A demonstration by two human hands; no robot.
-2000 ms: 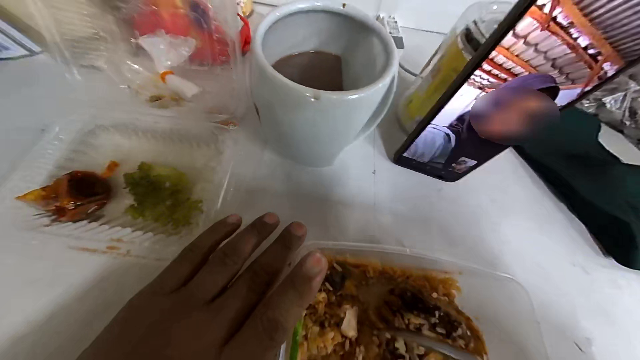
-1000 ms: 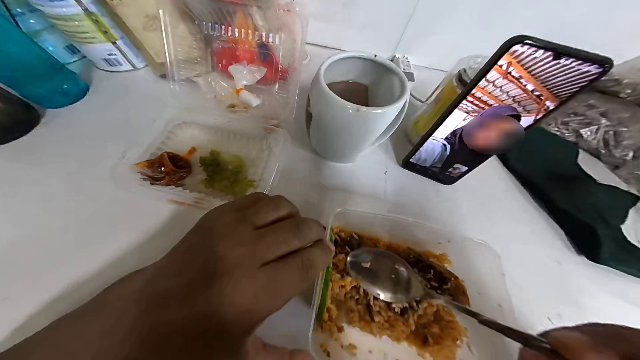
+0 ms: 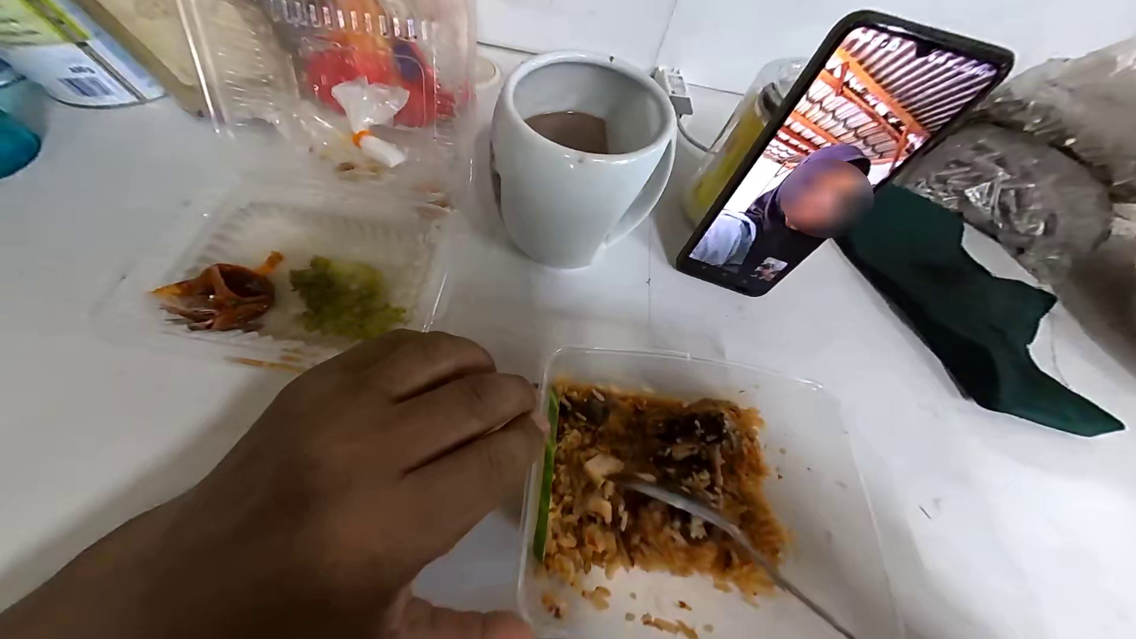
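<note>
My left hand [image 3: 390,461], fingers bent, rests against the left edge of a clear plastic food container [image 3: 834,461]. Inside lie reddish rice with dark pieces [image 3: 657,479] and a green slice [image 3: 546,479] along the left wall. A metal spoon [image 3: 728,528] has its bowl in the rice, and its handle runs out at the bottom edge. My right hand is outside the view. Behind my left hand an open clear clamshell tray [image 3: 417,248] holds a red-brown sauced food piece [image 3: 217,293] and green lettuce [image 3: 346,297].
A pale mug [image 3: 568,204] of brown drink stands behind the container. A phone [image 3: 843,151] showing a person leans on a jar [image 3: 723,151]. Dark green cloth [image 3: 958,302] and clear plastic bags [image 3: 1003,186] lie at right. A tied small bag [image 3: 364,115] and a labelled can [image 3: 80,62] are at upper left.
The spoon, earlier above the rice with its bowl empty-looking, now has its bowl in the rice. My right hand, seen on its handle a second ago, is out of view. The left hand stays by the container.
</note>
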